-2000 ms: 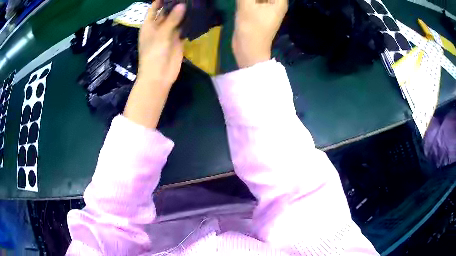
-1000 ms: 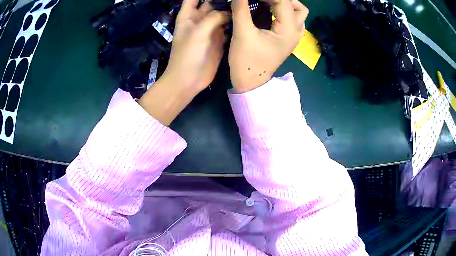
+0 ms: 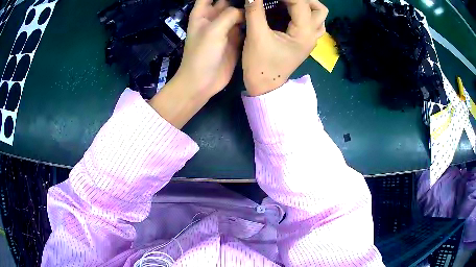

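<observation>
My left hand [image 3: 211, 49] and my right hand [image 3: 276, 44] are close together at the top edge, fingertips partly cut off. A black plastic part [image 3: 276, 20] with a row of small white marks shows between the right thumb and fingers. The left fingertips meet the right thumb at the part; their exact grip is hidden. A yellow label backing sheet [image 3: 325, 51] sticks out from under the right hand. A labelled parts pile [image 3: 138, 41], black with white strips, lies left of the left hand.
Another black parts pile [image 3: 386, 52] lies on the right. Foam pad sheet [image 3: 21, 57] lies at the far left. White and yellow label sheets [image 3: 448, 133] hang over the right bench edge. A small black scrap [image 3: 347, 137] lies on the mat. Dark crates [image 3: 417, 240] stand below the bench.
Since two seconds ago, both hands have come together around the black part and the view has shifted. Over the last second the hands have barely moved.
</observation>
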